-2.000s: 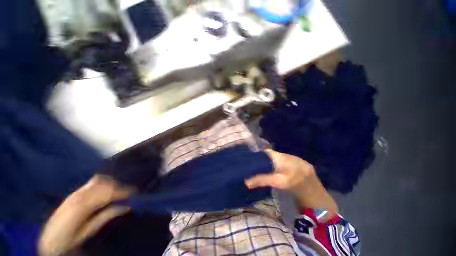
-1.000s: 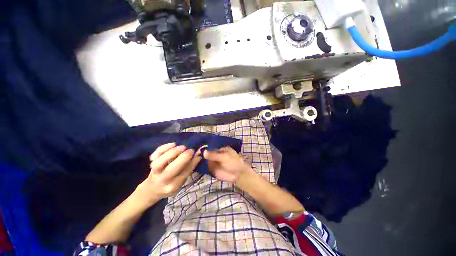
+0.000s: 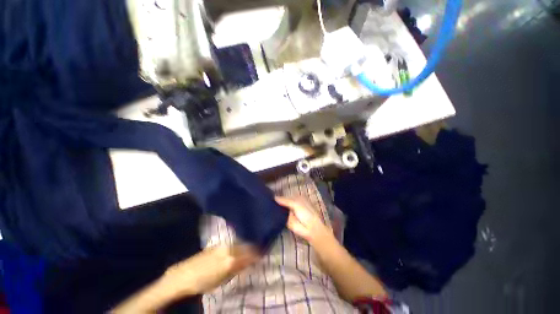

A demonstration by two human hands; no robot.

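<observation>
A narrow navy tube of the garment (image 3: 230, 187) runs from the large navy heap at the left, across the table's front edge, to my lap. My right hand (image 3: 304, 219) pinches the right edge of its open end. My left hand (image 3: 233, 260) is blurred at the lower edge of the tube end; its fingers are partly hidden, and it appears to hold the cloth. The tube end lies below the sewing machine (image 3: 264, 107), in front of the dark presser foot and needle area (image 3: 199, 113).
The white table (image 3: 138, 181) has its front edge above my checked apron (image 3: 288, 270). A metal linkage bracket (image 3: 328, 160) juts out below the bed. A blue hose (image 3: 439, 52) curves at upper right. A second navy pile (image 3: 414, 214) lies at right. A phone (image 3: 236, 64) lies behind the machine.
The tube end has been raised and stretched out from the left heap over the table's edge. My right hand has moved slightly right, my left hand lower. The camera view has shifted.
</observation>
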